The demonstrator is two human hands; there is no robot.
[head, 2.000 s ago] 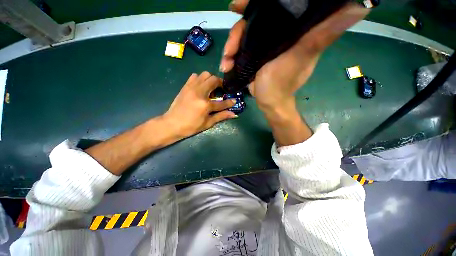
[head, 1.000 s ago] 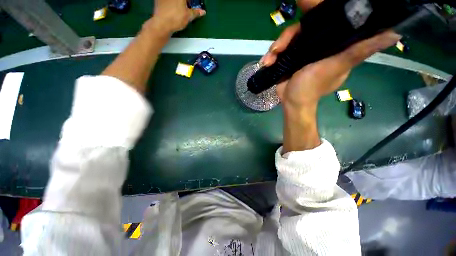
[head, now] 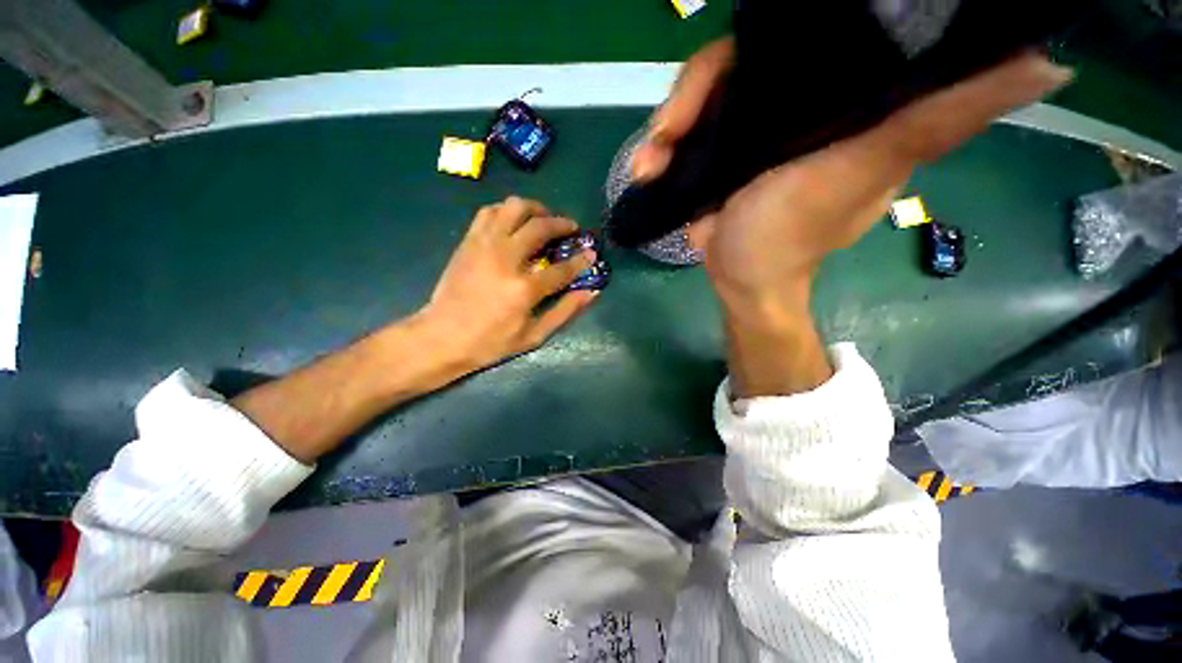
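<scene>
My left hand rests on the green surface with its fingertips on a small dark device housing with a blue board. A bit of yellow battery shows between the fingers. My right hand is shut on the thick black electric screwdriver, which slants down to the left. The screwdriver's tip end is just right of the device; whether they touch I cannot tell. The round silver-grey screw dish lies behind and under the screwdriver, partly hidden.
A housing with a yellow battery lies behind my left hand. Another housing lies at right, near a clear plastic bag. A pale metal rail runs along the back. A white strip is at left.
My left hand has come back from beyond the rail to the middle of the surface, with a device under its fingers. The screwdriver has moved slightly left from over the dish.
</scene>
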